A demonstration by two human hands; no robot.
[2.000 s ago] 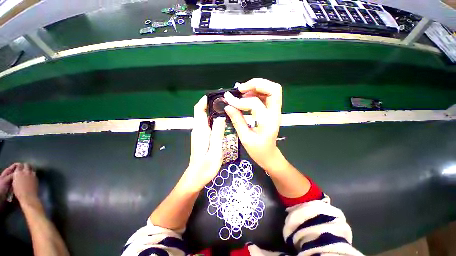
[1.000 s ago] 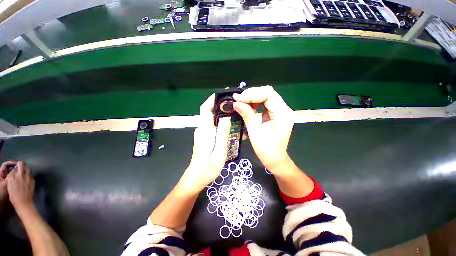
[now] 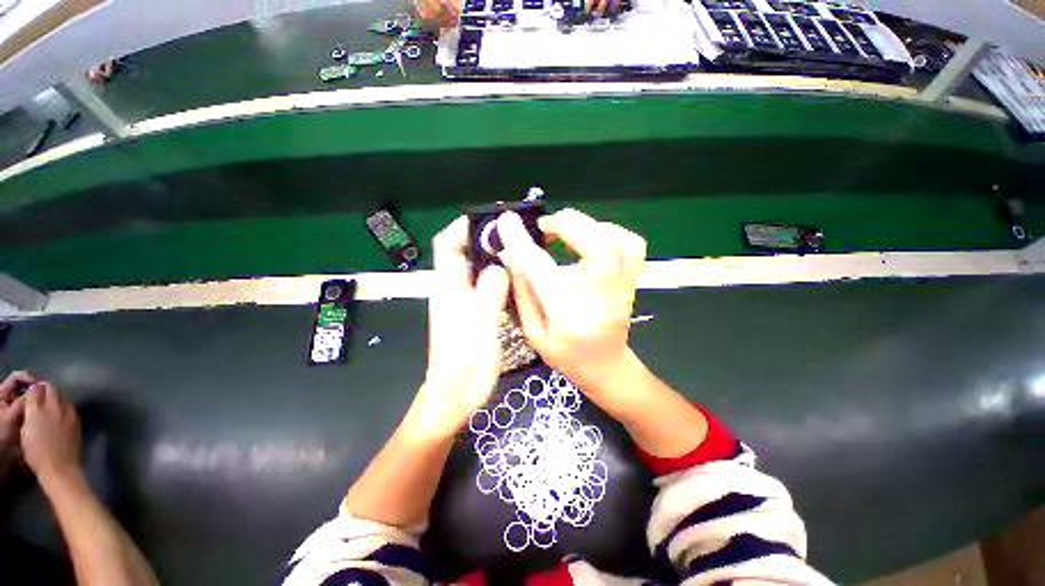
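Note:
A black handset housing with a patterned board is held upright over the mat in front of me. My left hand grips it along its left side. My right hand is at its upper end, with fingers on the round part there, where a pale ring edge shows. My fingers hide much of the housing. A loose pile of white rings lies just below my hands. A small white plug sticks out above the housing.
A waiting unit lies on the mat at left. Other units lie on the green belt at left, right and far right. The shelf behind holds a white tray and loose parts. Another person's hands are at the left edge.
My right fingers have moved over the round part, covering more of it. The unit at right on the belt has shifted left, and another has appeared at left. Hands now show at the shelf trays.

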